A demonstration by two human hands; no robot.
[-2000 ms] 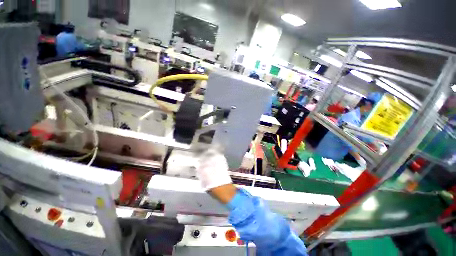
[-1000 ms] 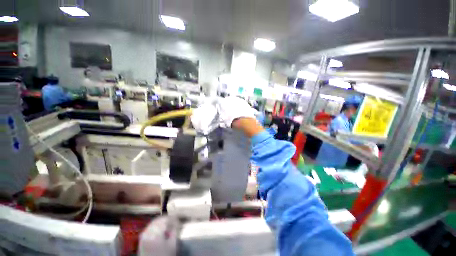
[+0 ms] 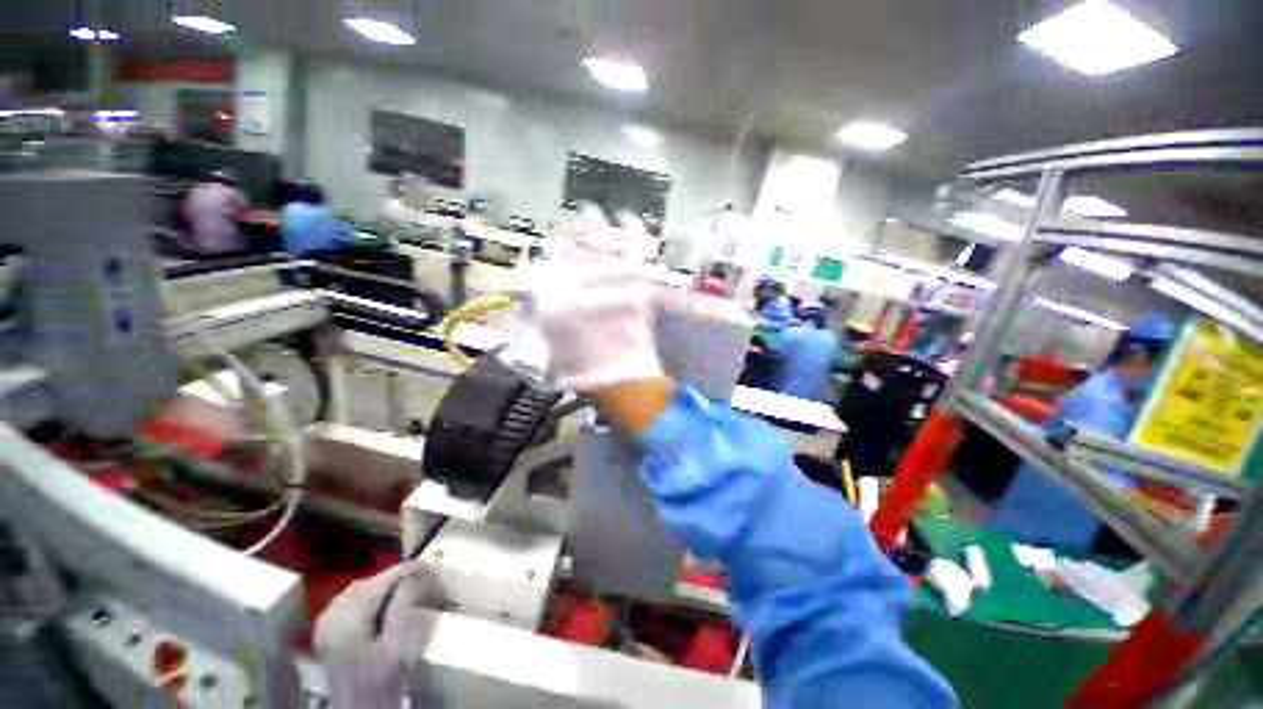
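Note:
My right hand (image 3: 593,308), in a white glove with a blue sleeve, is raised at the top of the grey machine head housing (image 3: 616,506), its fingers pointing up. A pale patch shows beside its palm, but blur hides whether it is a cloth. My left hand (image 3: 374,630), gloved and blurred, is low at the end of the white front beam (image 3: 554,672). Its fingers are not clear. The black ribbed cable chain (image 3: 482,423) is left of the housing, below the yellow hose (image 3: 468,321).
Another grey housing (image 3: 97,298) and a white hose (image 3: 284,457) are at left, above a control panel (image 3: 132,637). At right are an aluminium frame post (image 3: 1000,305) with red-orange wrap, a yellow sign (image 3: 1202,398) and white gloves on green (image 3: 1094,589). People in blue are behind.
My right hand has risen from low on the housing to its top and now shows its fingers upward. My left hand has come into view at the beam. The view has turned and shifted.

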